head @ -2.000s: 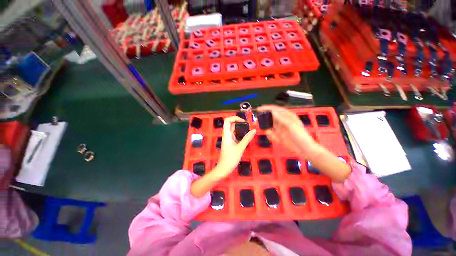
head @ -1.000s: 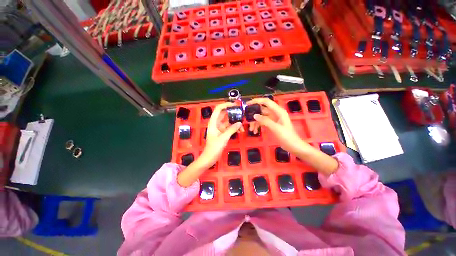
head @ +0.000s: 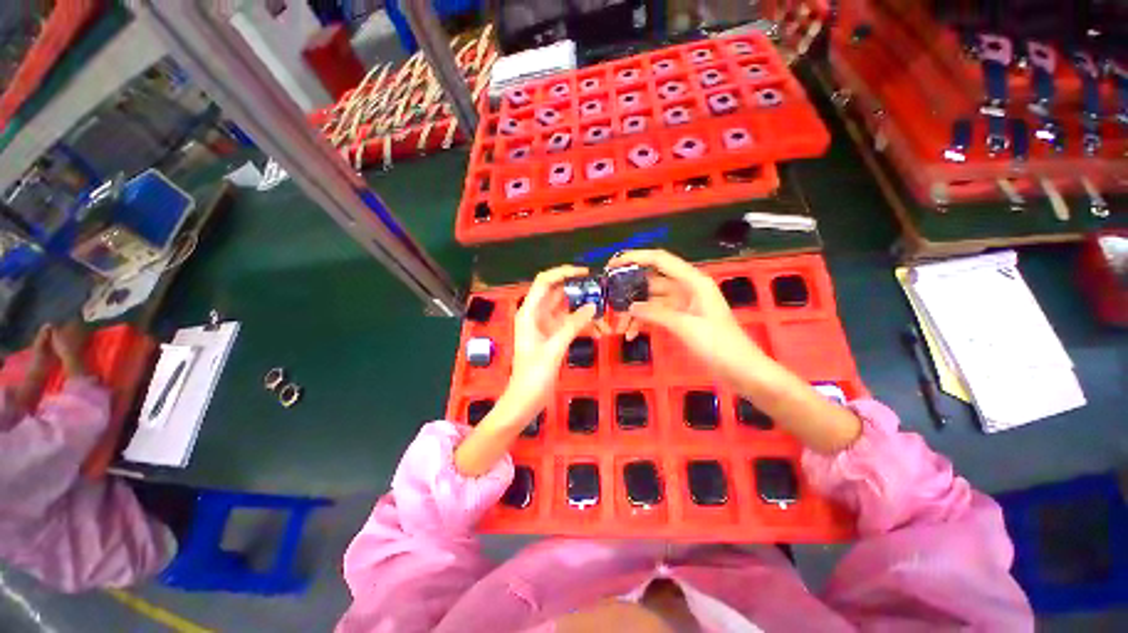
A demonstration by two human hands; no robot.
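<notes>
My left hand [head: 542, 331] holds a watch body [head: 583, 293] with a bluish, shiny face between thumb and fingers. My right hand [head: 683, 301] holds a second, dark watch body [head: 627, 286] close beside it. Both are held above the upper part of the orange-red working tray [head: 810, 352]. The tray's pockets hold several black glossy watch bodies, such as one in the front row [head: 641, 482]. A pale, light-faced unit [head: 480, 351] sits in a left pocket. The round ring-shaped part seen earlier cannot be made out behind the hands.
Stacked trays [head: 804, 130] with pinkish units lie beyond, with a blue pen [head: 625, 242] and a white-black marker [head: 779, 223] before them. Paper sheets [head: 996, 334] and a dark pen [head: 924, 375] lie right. Two metal rings [head: 282, 386], a clipboard [head: 186, 396] and another person's pink sleeve [head: 62, 476] are left.
The right hand's watch body has come in beside the left one, and both hands tilt them. The view has shifted; another person's hands and sleeve now show at the left.
</notes>
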